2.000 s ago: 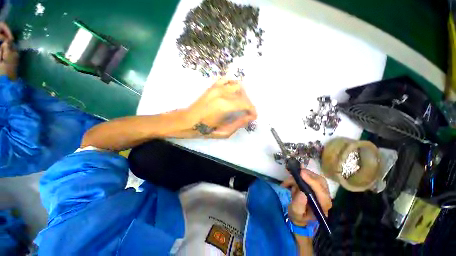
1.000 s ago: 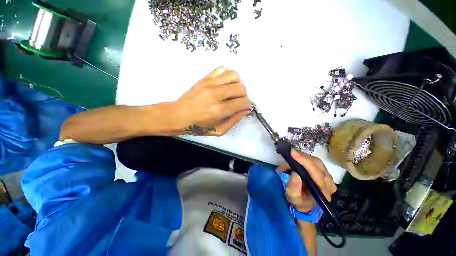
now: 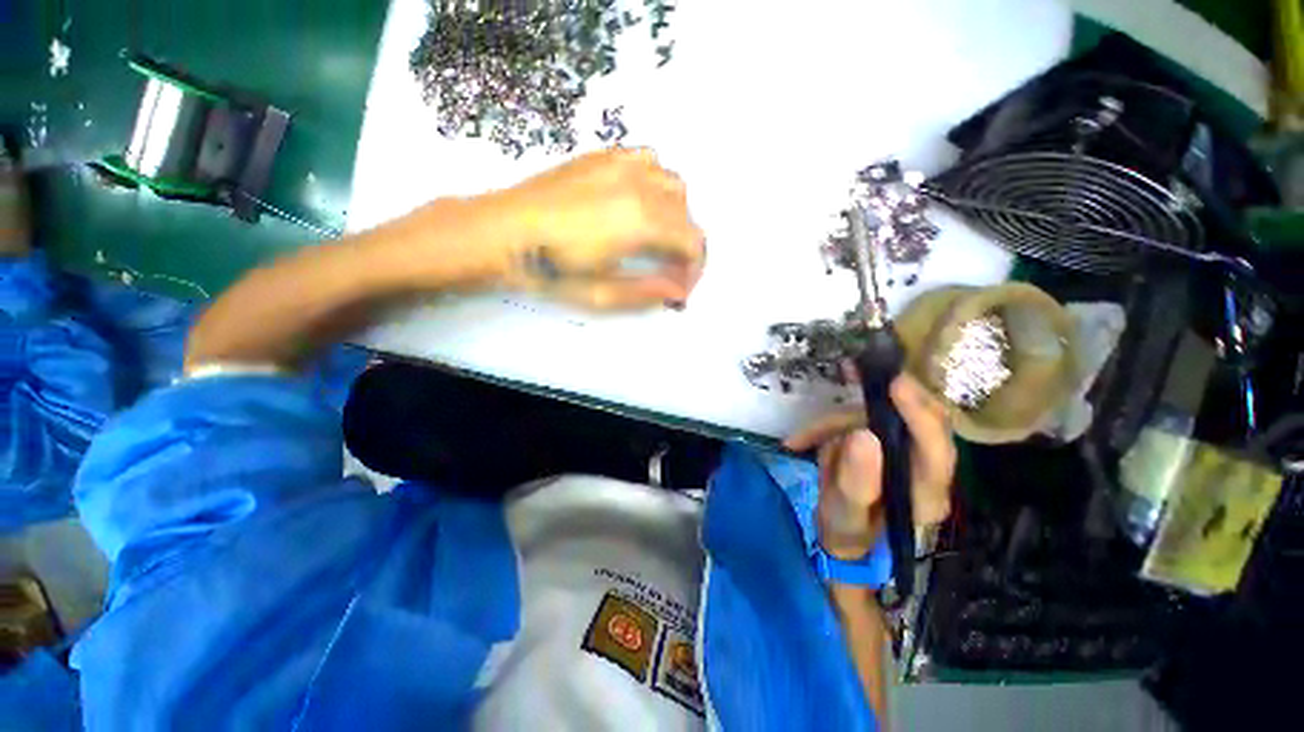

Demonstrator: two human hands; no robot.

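Note:
My left hand [image 3: 622, 236], blurred by motion, is over the white sheet [image 3: 744, 129], fingers curled together, with a small dark component [image 3: 677, 303] at its fingertips. My right hand [image 3: 894, 465] is shut on the black soldering iron [image 3: 890, 429]. The iron's metal tip points to the far side, over the small silvery cluster of parts [image 3: 904, 222]. A second dark cluster of parts [image 3: 801, 353] lies left of the iron. The large component pile [image 3: 501, 72] is at the sheet's far left.
A tan round tub [image 3: 1051, 358] with silvery bits is just right of the iron. Beyond it are the fan's spiral guard [image 3: 1065, 208] and a yellow sponge [image 3: 1216, 515]. A solder wire reel [image 3: 160, 129] stands left on the green mat. Another person's blue sleeve [image 3: 86, 358] is at the left.
The iron's tip has left my left fingertips and swung right and upright, over the silvery cluster. My left hand is away from the iron. The camera view has shifted.

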